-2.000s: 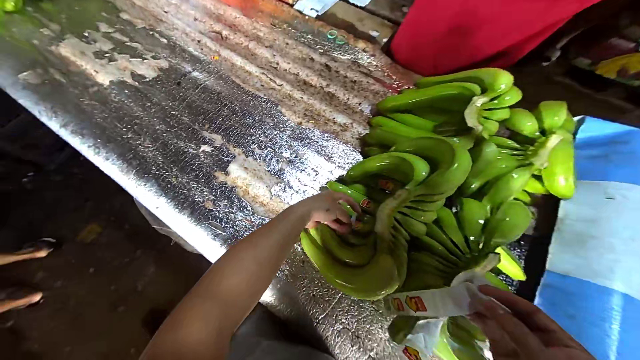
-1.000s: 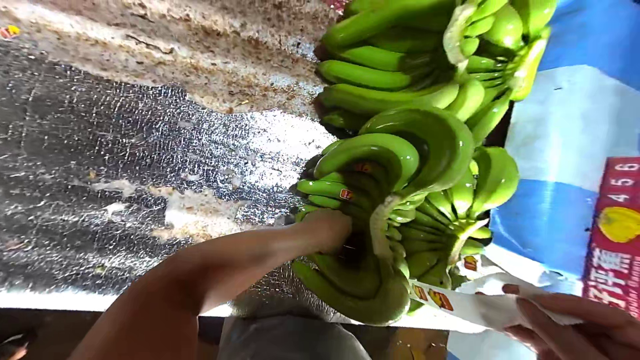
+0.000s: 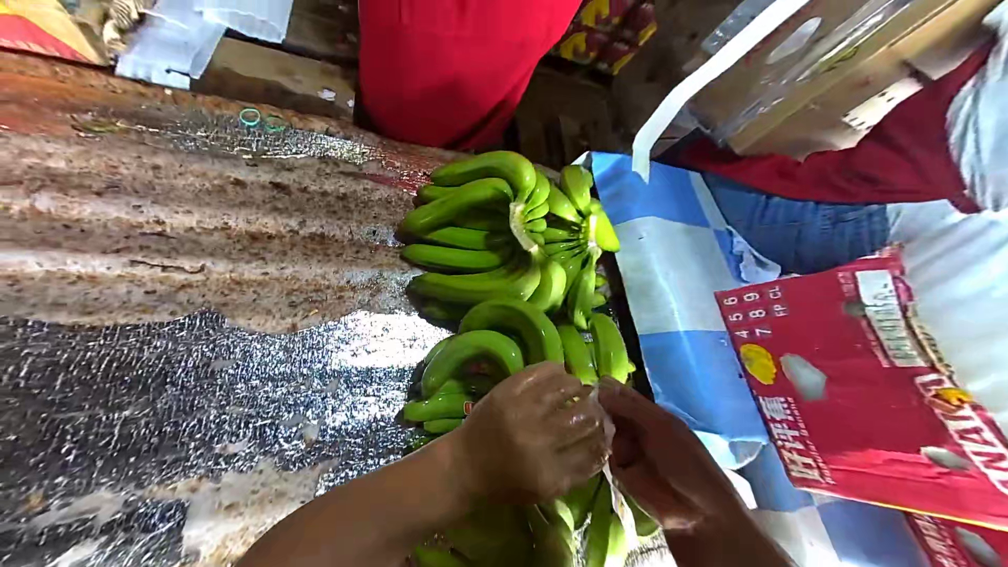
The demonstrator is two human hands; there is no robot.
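Note:
Above the lower hands of green bananas (image 3: 476,358), my left hand (image 3: 535,433) and my right hand (image 3: 654,449) meet, fingertips close together. My right hand grips a white strip of stickers (image 3: 618,512), which hangs down between the hands over the fruit. The left fingers are curled near the strip's upper end; whether they pinch a sticker is hidden. One banana left of my left hand bears a small red sticker (image 3: 468,408). Farther up lie more green bananas (image 3: 472,236), with another cluster (image 3: 587,228) against their right side.
The bananas lie on a wet, worn metal table (image 3: 197,394). Blue-and-white sheeting (image 3: 677,315) and a red printed carton (image 3: 858,394) are at the right. A person in red (image 3: 465,63) is beyond the table; another person's red sleeve (image 3: 850,169) is at upper right. Green rubber bands (image 3: 250,117) lie far left.
My left hand has left the spot among the bananas and come up to my right hand. The right hand with the sticker strip has moved in over the fruit. The view has shifted.

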